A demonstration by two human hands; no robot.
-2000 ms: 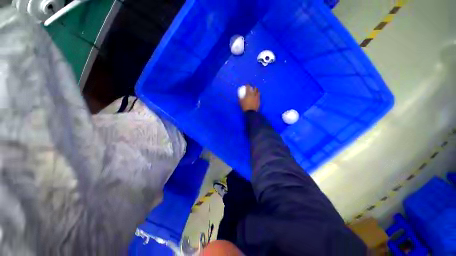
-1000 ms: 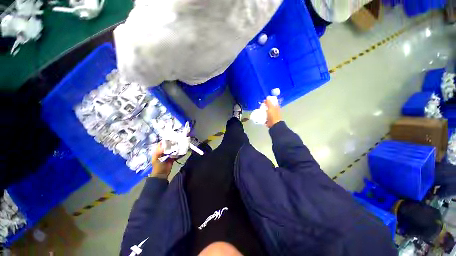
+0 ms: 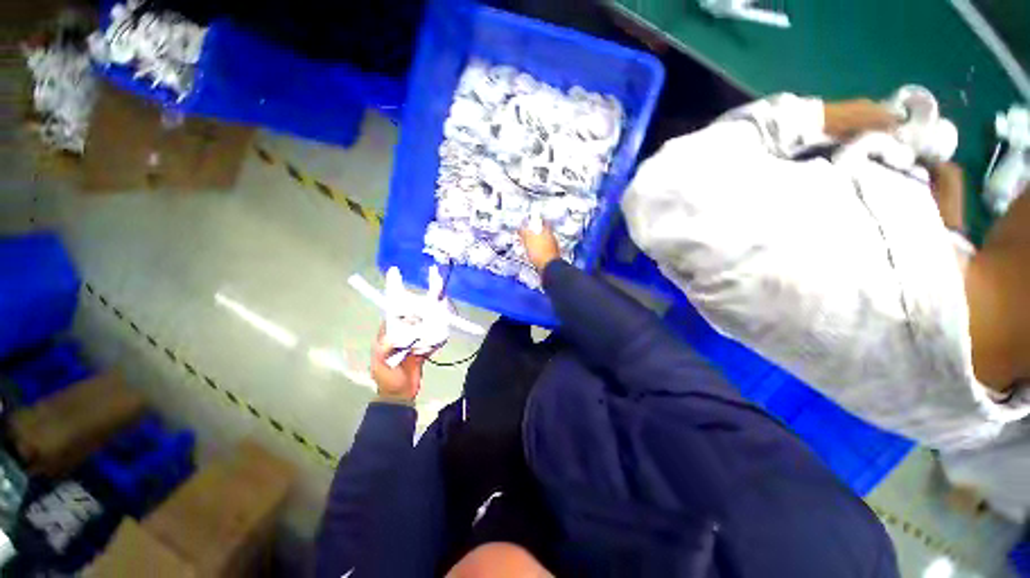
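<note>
My left hand [image 3: 398, 370] holds a white camera housing [image 3: 416, 316] with flat white antennas sticking up and a thin dark wire hanging from it, over the floor left of the full crate. My right hand [image 3: 540, 244] reaches to the near part of the blue crate [image 3: 646, 85], at the heap of small white plastic parts [image 3: 520, 147]. Its fingers touch the white parts; whether they grip one is too blurred to tell.
A white-clad person [image 3: 813, 237] sits at the right by the green bench [image 3: 858, 57], holding white units. Blue crates [image 3: 271, 90] and brown cartons [image 3: 220, 497] stand at the left. Yellow-black tape [image 3: 215, 390] crosses the floor.
The view has swung to the full crate. My right hand has moved from beside the nearly empty crate, where it held white pieces, to the full crate. My left hand still holds the housing.
</note>
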